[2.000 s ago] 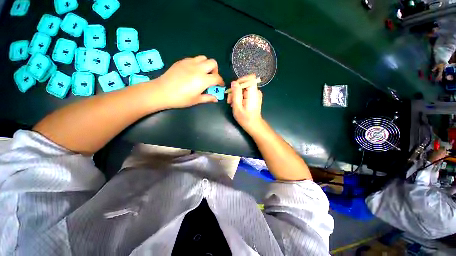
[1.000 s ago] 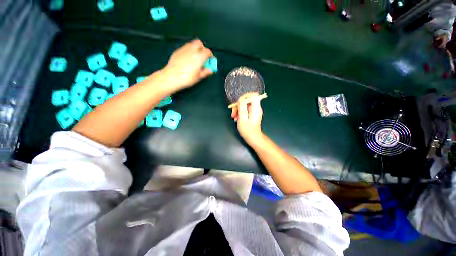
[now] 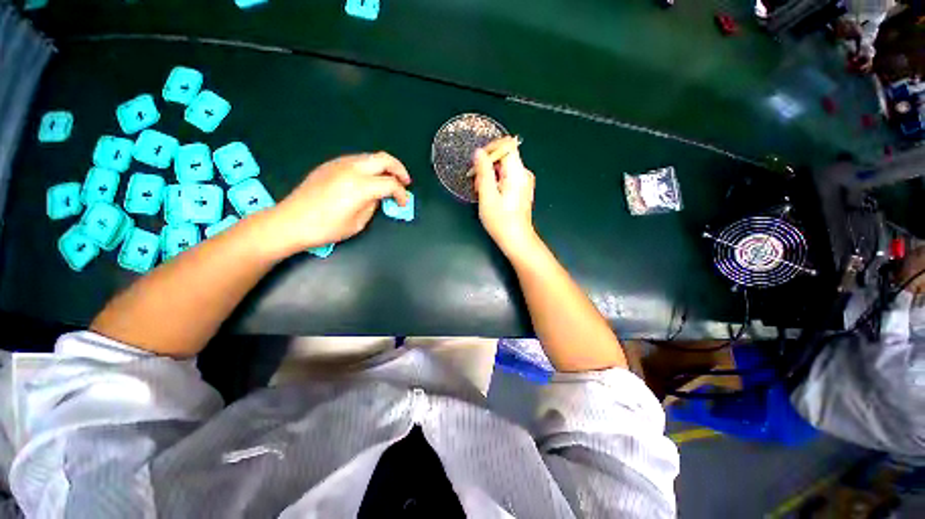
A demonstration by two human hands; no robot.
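My left hand (image 3: 350,198) holds a turquoise housing (image 3: 399,208) by its edge, low over the green mat (image 3: 406,284). My right hand (image 3: 505,188) holds a thin tan stick tool (image 3: 502,148), its lower end over the round dish (image 3: 453,152). The dish is full of tiny silvery-grey parts, too small to see singly. Several loose turquoise housings (image 3: 145,194) with dark central marks lie at the left; my left forearm hides some of them.
A small clear zip bag (image 3: 652,191) lies right of the dish. A black fan with a wire guard (image 3: 760,251) stands at the right bench end. More housings (image 3: 362,8) lie on the far green surface. Another person's sleeve (image 3: 862,375) shows at the right.
From one second ago, my left hand has come back from the far side with a housing, nearer the bench front. My right hand stays at the dish with the stick. The camera view has shifted.
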